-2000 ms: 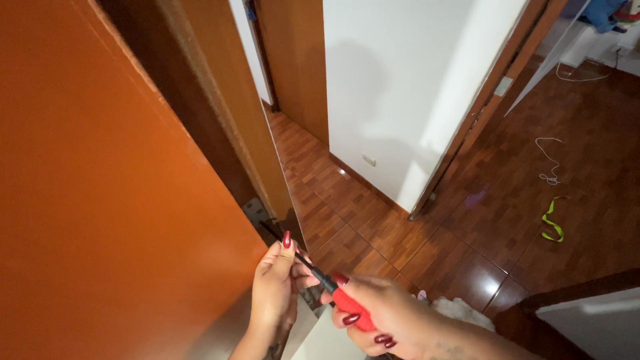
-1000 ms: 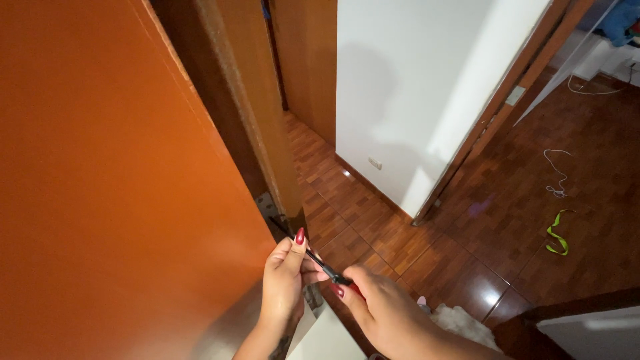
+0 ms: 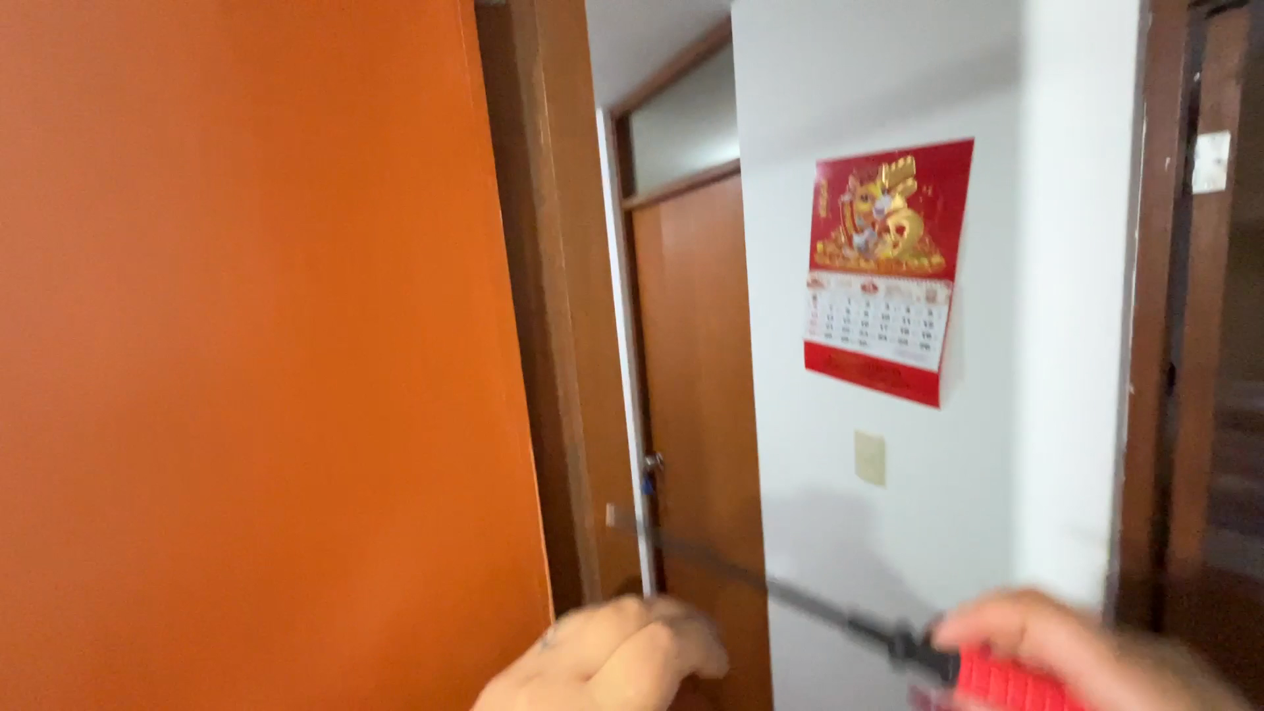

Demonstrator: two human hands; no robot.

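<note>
My right hand (image 3: pixel 1062 647), at the lower right, is closed around the red handle of a screwdriver (image 3: pixel 805 597) with a long dark shaft. The shaft points up and to the left, its tip in front of the brown wooden door frame (image 3: pixel 568 296). At the bottom centre is my left hand (image 3: pixel 617 657), blurred, near the door frame and apart from the shaft; its fingers are partly hidden. An orange door panel (image 3: pixel 257 346) fills the left side.
Beyond the frame stands a brown wooden door (image 3: pixel 701 375) with a knob (image 3: pixel 653 462). A red and white calendar (image 3: pixel 884 276) hangs on the white wall above a pale cover plate (image 3: pixel 870 458). Another wooden door frame (image 3: pixel 1160 326) is at the right.
The view has tilted up from the floor to the wall. My left hand has come away from the screwdriver shaft, and the tip has left the edge by the door frame.
</note>
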